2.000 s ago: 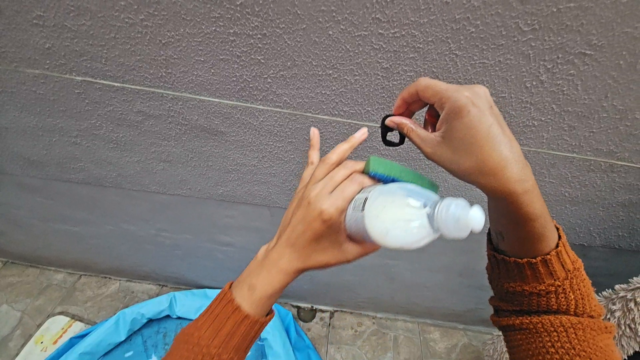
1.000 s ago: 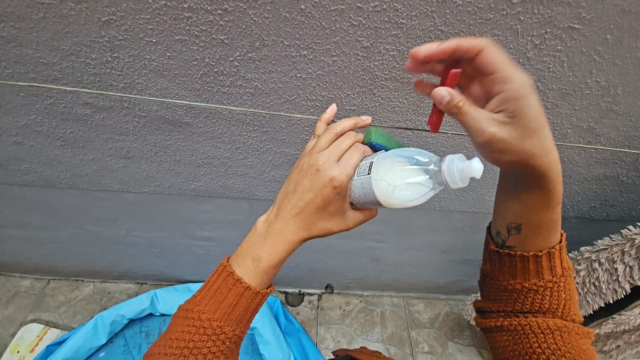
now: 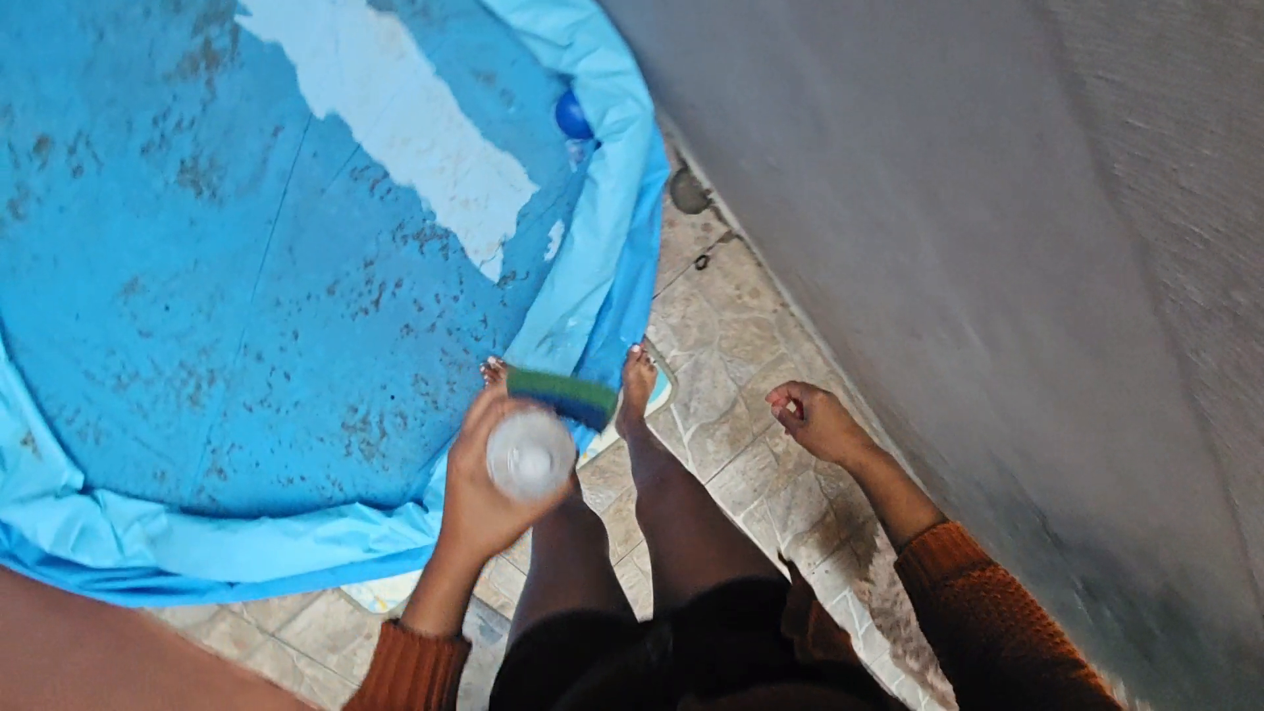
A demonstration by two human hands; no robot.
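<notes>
My left hand (image 3: 484, 474) is wrapped around a clear plastic bottle (image 3: 531, 454), whose top faces the camera. A green and blue scrubbing sponge (image 3: 563, 395) is in the same hand, against the far side of the bottle. Both are slightly blurred. My right hand (image 3: 815, 423) hangs over the tiled floor near the wall, its fingers curled; whether anything small is inside them cannot be told. The blue inflatable pool (image 3: 592, 267), with soft folded sides and dark specks on its bottom, spreads to the left of my hands.
A blue ball (image 3: 573, 116) lies inside the pool by its wall. My bare feet (image 3: 637, 380) stand at the pool's near edge. A grey wall (image 3: 938, 217) rises on the right. On the stone-patterned floor (image 3: 741, 365) lies a small dark ring (image 3: 702, 262), beside a round dark drain (image 3: 689, 191).
The view has swung down from the wall to the pool and floor. Both hands are lower. The red item that was at my right fingers no longer shows. My left hand still holds bottle and sponge.
</notes>
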